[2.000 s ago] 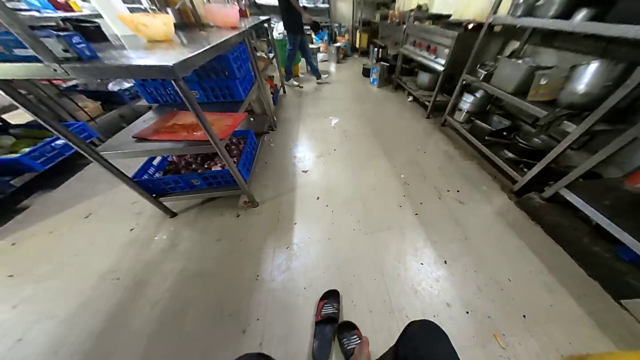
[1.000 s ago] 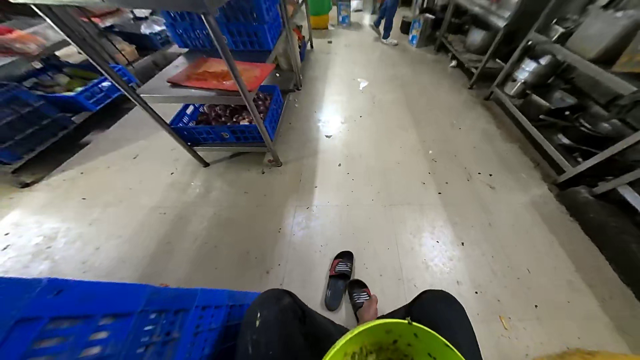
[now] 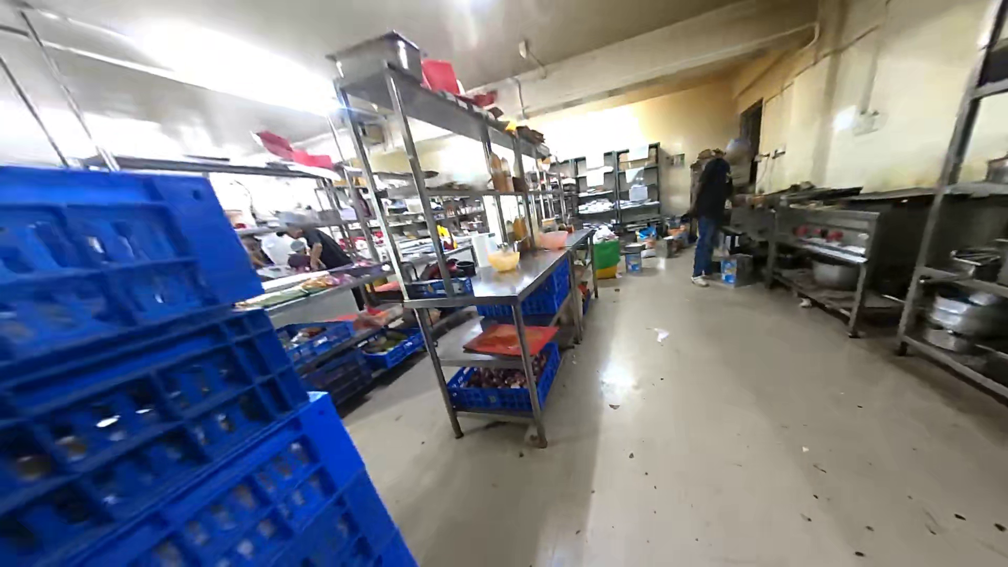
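Note:
Neither my left hand nor my right hand shows in the head view, so what they hold or touch is hidden. Closest to the camera, a stack of blue plastic crates [image 3: 150, 409] fills the left side, slightly blurred. Beyond it stands a stainless steel worktable [image 3: 543, 276] with shelves above and below. A yellowish bowl [image 3: 504, 260] and a pinkish bowl [image 3: 553, 239] rest on its top. On a lower shelf lies a red tray or board [image 3: 510, 339], and under that is a blue crate of what look like onions [image 3: 504, 378].
Scraps lie on the pale floor [image 3: 693, 441]. At the right stand a steel cooking range [image 3: 831, 240] and a rack with metal pots [image 3: 965, 311]. A person in dark clothes [image 3: 711, 205] stands farther back near the range. Another person [image 3: 321, 248] bends beyond the left counter.
The view has swung upward from the floor. The sandals, my knees and the green container seen one second ago are out of frame; the blue crates now appear larger at the left.

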